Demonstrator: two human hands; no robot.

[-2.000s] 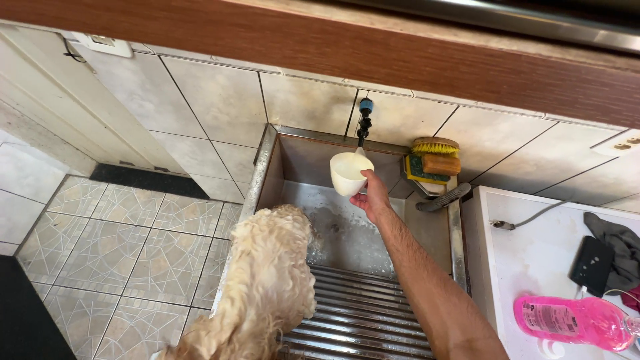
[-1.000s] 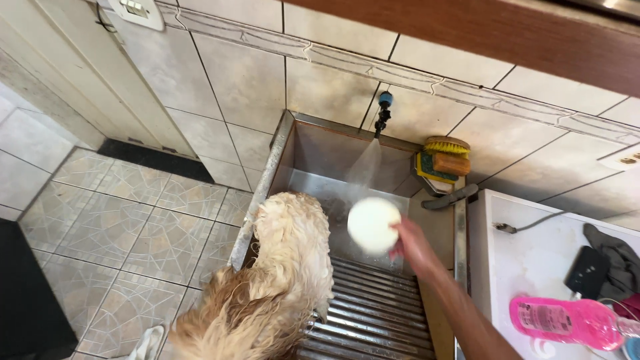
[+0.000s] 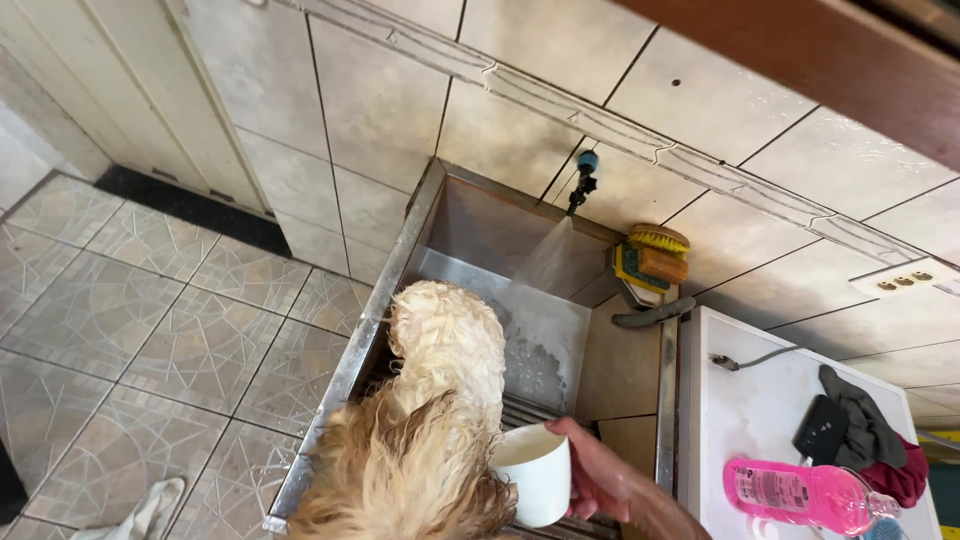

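Note:
My right hand (image 3: 600, 480) is closed around a white cup (image 3: 534, 480), which is tilted against the fur of a dog. The wet, curly, cream and tan dog (image 3: 442, 382) stands in a metal-edged laundry sink (image 3: 352, 367) with a ribbed washboard part. Water sprays from a black tap with a blue top (image 3: 583, 184) into the basin beyond the dog. My left hand is not in view.
Beside the sink's right rim lie a yellow-bristled brush (image 3: 660, 238), a sponge (image 3: 643, 271) and a bar of soap (image 3: 664, 264). A white appliance top (image 3: 739, 397) holds a pink bottle (image 3: 799, 495), dark cloth (image 3: 866, 431) and a cable. A pale cloth (image 3: 146, 514) lies on the tiled floor.
Two seconds ago my right hand held the cup under the tap; now the cup is beside the dog, nearer to me. The water spray, hidden by the cup at first, shows plainly.

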